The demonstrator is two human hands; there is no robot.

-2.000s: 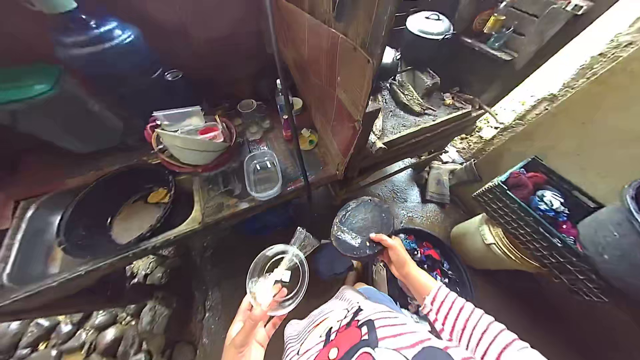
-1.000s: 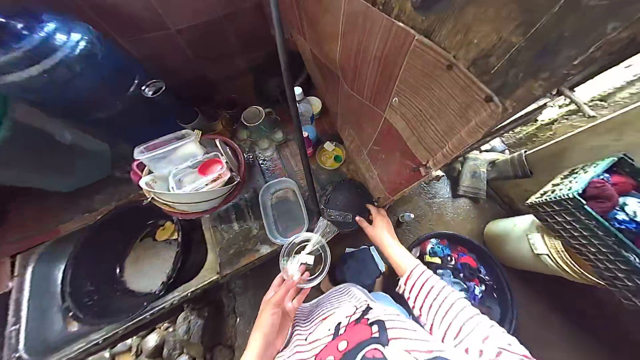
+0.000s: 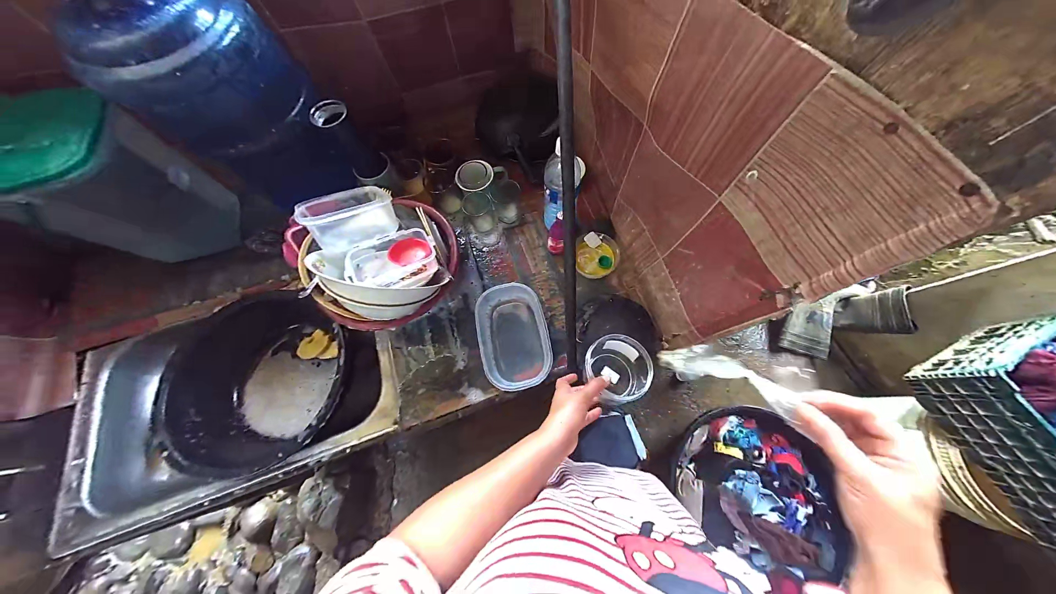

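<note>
A round clear plastic container [image 3: 634, 381] with a small white label is held at its rim by my left hand [image 3: 575, 406], over the counter's right end. Beside it, partly behind, is a dark round item [image 3: 615, 323]. My right hand [image 3: 866, 462], slightly blurred, pinches a crumpled translucent plastic bag [image 3: 714, 365] above a black tub [image 3: 689, 487] of wet clothes. Left of the container, an oblong clear plastic tub [image 3: 513, 337] lies on the counter, next to a black metal pole [image 3: 566, 165].
A steel sink [image 3: 115, 462] holds a black basin [image 3: 177, 396]. Bowls and plastic tubs fill a red basin [image 3: 450, 247]. Glasses [image 3: 478, 210], a bottle [image 3: 553, 194] and a yellow dish [image 3: 596, 266] stand behind. At right is a green crate [image 3: 973, 396].
The plastic bag, earlier at my left hand with the clear container, is now in my right hand, which has moved right, off the dark round item. My left hand has moved the container right.
</note>
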